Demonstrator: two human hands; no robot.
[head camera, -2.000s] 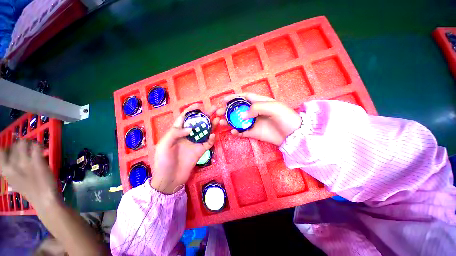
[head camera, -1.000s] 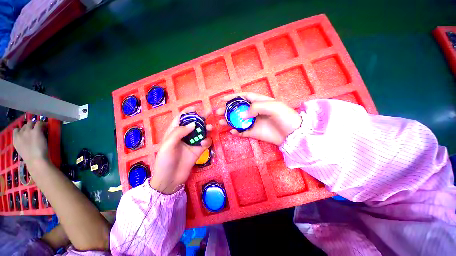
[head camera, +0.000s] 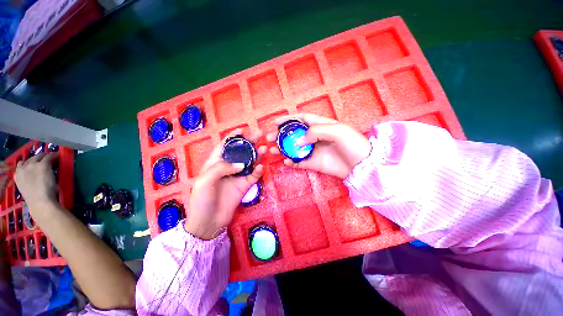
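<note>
My left hand (head camera: 213,188) holds a round smartwatch (head camera: 239,153) with a dark screen, its thumb at the lower edge of the screen. My right hand (head camera: 330,147) holds another smartwatch (head camera: 294,141), lit bright blue, its thumb on the screen. Both are above the middle of a red-orange foam tray (head camera: 296,253). Several watches with dark blue screens sit in the tray's left pockets, one at the upper left (head camera: 161,130). A watch lit pale green (head camera: 264,242) sits in a front pocket. A whitish-lit watch (head camera: 250,194) is partly hidden by my left hand.
Another person's hand (head camera: 37,179) is over a second red tray (head camera: 69,185) at left. Dark watches with small labels (head camera: 121,203) lie on the green surface between the trays. A pale metal post (head camera: 55,128) juts in from the left. Another red tray (head camera: 551,52) shows at the right edge.
The left-hand watch screen has gone from green squares to dark. The front-pocket watch went from white to blue to green. The other person's hand has moved up over the left tray.
</note>
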